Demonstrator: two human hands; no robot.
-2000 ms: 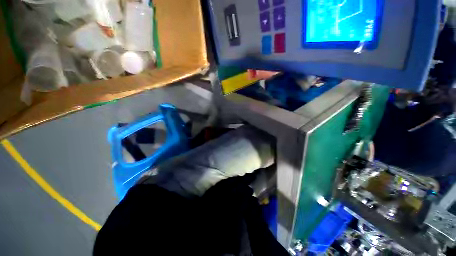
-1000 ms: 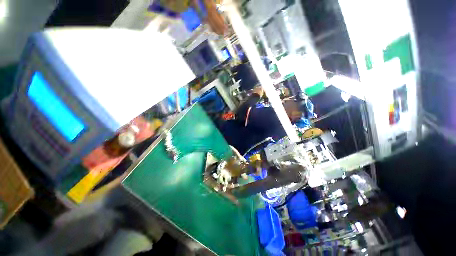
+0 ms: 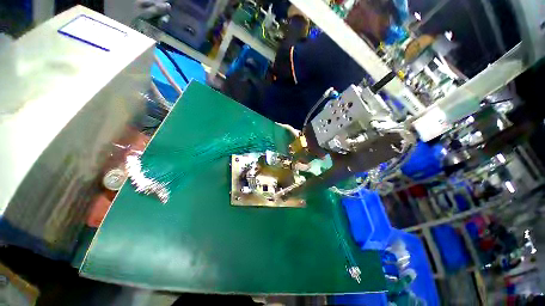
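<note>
No hand shows in the head view. The green mat point(image 3: 179, 245) lies tilted across the middle. A metal fixture point(image 3: 268, 181) with brass and silver parts on a flat plate sits on it. A fanned bundle of thin green wires point(image 3: 203, 156) lies at the left of the mat, with white-silver tips point(image 3: 146, 179) by its left edge. A smaller group of wires point(image 3: 342, 236) lies at the right, its tips point(image 3: 355, 274) near the front edge. A grey metal head point(image 3: 343, 119) with round holes stands behind the fixture on a dark arm.
A large white-beige cabinet point(image 3: 66, 101) stands at the left. A round white button point(image 3: 114, 178) on a reddish box sits between cabinet and mat. Blue bins point(image 3: 366, 218) are at the right. A person in dark clothing point(image 3: 317, 72) is behind the bench. Clear tubing loops by the head.
The view has swung from the floor, open box and cabinet screen to the bench top. The mat and fixture now fill the middle, and the screen is out of view.
</note>
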